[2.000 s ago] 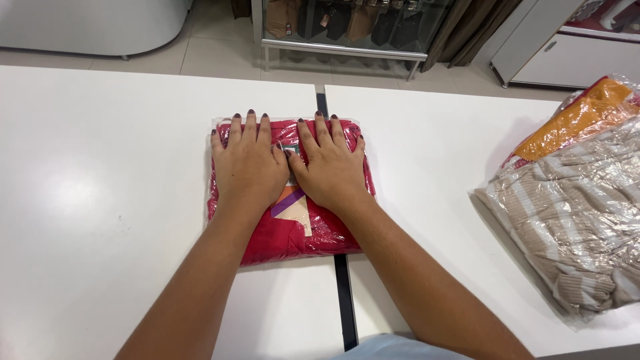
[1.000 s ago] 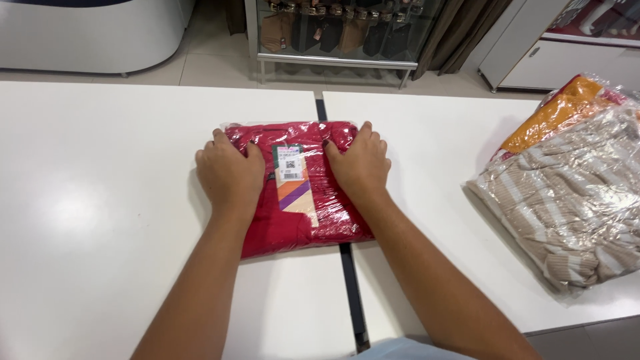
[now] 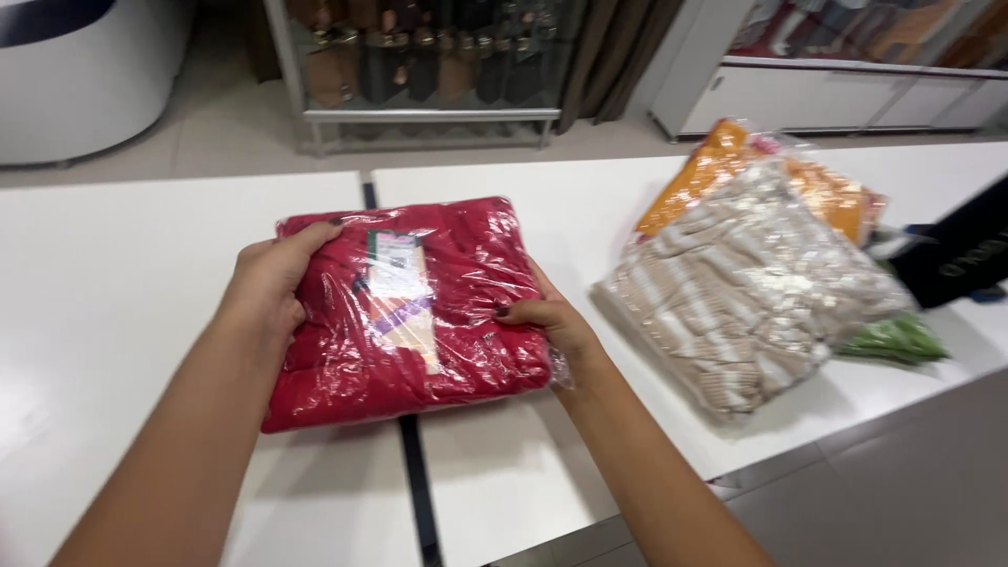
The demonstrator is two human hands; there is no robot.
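A folded red garment in a clear plastic bag (image 3: 465, 283) is held slightly above the white table, its shadow below it. Through the plastic shows a printed paper tag (image 3: 399, 276) bearing writing. My left hand (image 3: 276, 272) grips the package's left edge, thumb on top and the other fingers mostly hidden. At the right edge my right hand (image 3: 555, 327) holds it, thumb on top and fingers underneath. Farther right, a bagged beige and white striped knit garment (image 3: 732, 291) lies partly over a bagged orange garment (image 3: 693, 181).
The white table (image 3: 157, 236) has a dark gap (image 3: 417, 488) running across it. At the right are a green bagged item (image 3: 898, 339) and a black object with lettering (image 3: 961, 244). Behind the table stand a glass display case (image 3: 433, 114) and a white cabinet (image 3: 787, 98).
My hands lay flat on the red package, then gripped its upper sides; now they hold it raised off the table. The view has swung right, bringing the green item and black object in.
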